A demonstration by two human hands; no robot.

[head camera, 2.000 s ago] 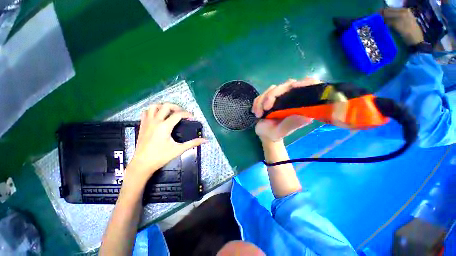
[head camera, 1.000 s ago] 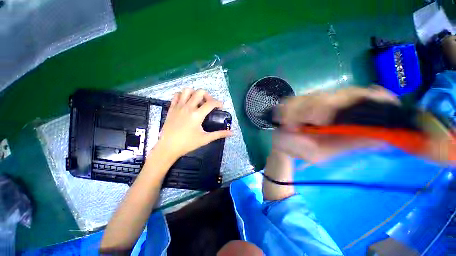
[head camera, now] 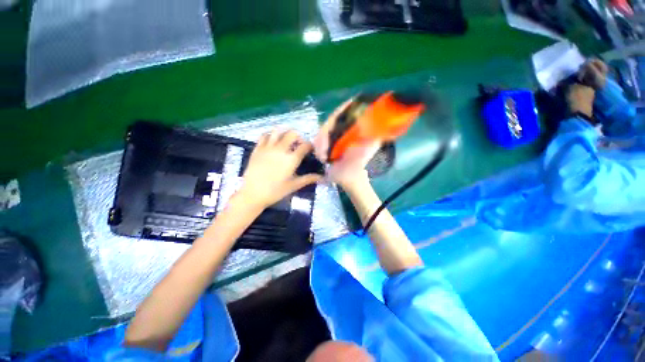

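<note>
A flat black plastic housing [head camera: 173,185] lies on a silvery bubble-wrap mat [head camera: 106,269]. My left hand [head camera: 276,170] rests on the housing's right part, thumb and fingers spread around its upper right corner area. My right hand [head camera: 346,152] holds an orange and black electric screwdriver [head camera: 382,120], blurred, at the housing's upper right corner. The bit tip is hidden by the hands. The black cord hangs from the tool's rear past my right wrist. The round dark mesh-like dish [head camera: 382,160] is mostly covered by my right hand and the tool.
A blue parts bin [head camera: 510,118] with small silvery pieces stands right, near another person's hands and blue sleeve [head camera: 590,166]. An empty bubble-wrap sheet [head camera: 120,42] lies far left. Another black housing [head camera: 424,14] lies at the far side. A crumpled plastic bag [head camera: 18,272] sits at the left edge.
My right hand has moved left with the screwdriver, from beside the dish to the housing's upper right corner. My left hand stays on the housing. The view has shifted.
</note>
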